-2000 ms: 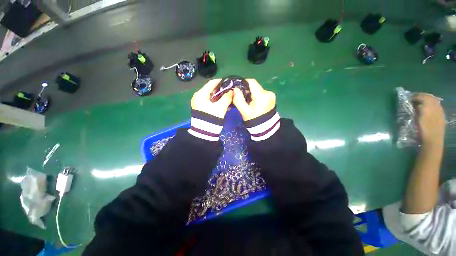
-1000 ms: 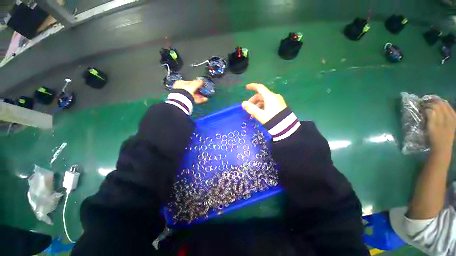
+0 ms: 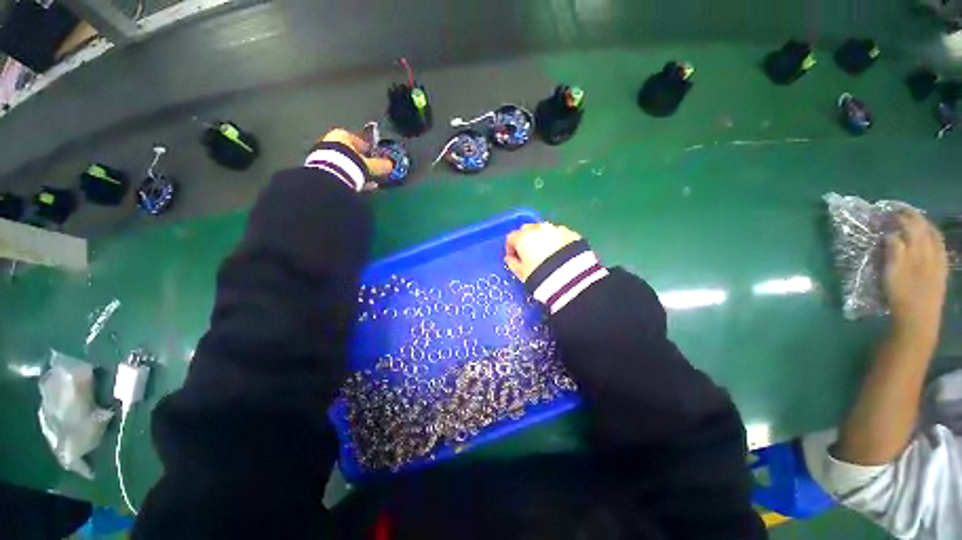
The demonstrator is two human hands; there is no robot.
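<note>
My left hand (image 3: 357,158) is on a round motor unit with a circuit board (image 3: 391,161) on the grey belt, its fingers at the unit's left side. My right hand (image 3: 536,249) is over the upper right of the blue parts tray (image 3: 430,255), fingers curled down; its fingertips are hidden, so whether it holds a ring cannot be told. Many thin metal rings (image 3: 464,390) lie in the tray, dense along the near side and scattered toward the middle. Two more round board units (image 3: 467,151) with white leads sit close together right of my left hand.
Black housings (image 3: 559,114) with yellow-green tabs stand in a row along the belt. A white bar (image 3: 42,245) is at left, above a crumpled plastic bag (image 3: 72,411) and white adapter (image 3: 132,382). At right, another person's hand (image 3: 914,264) touches a clear parts bag (image 3: 860,253).
The belt's items have shifted right. My left hand has left one board unit beside another and moved left to a different one. My right hand has lowered over the tray.
</note>
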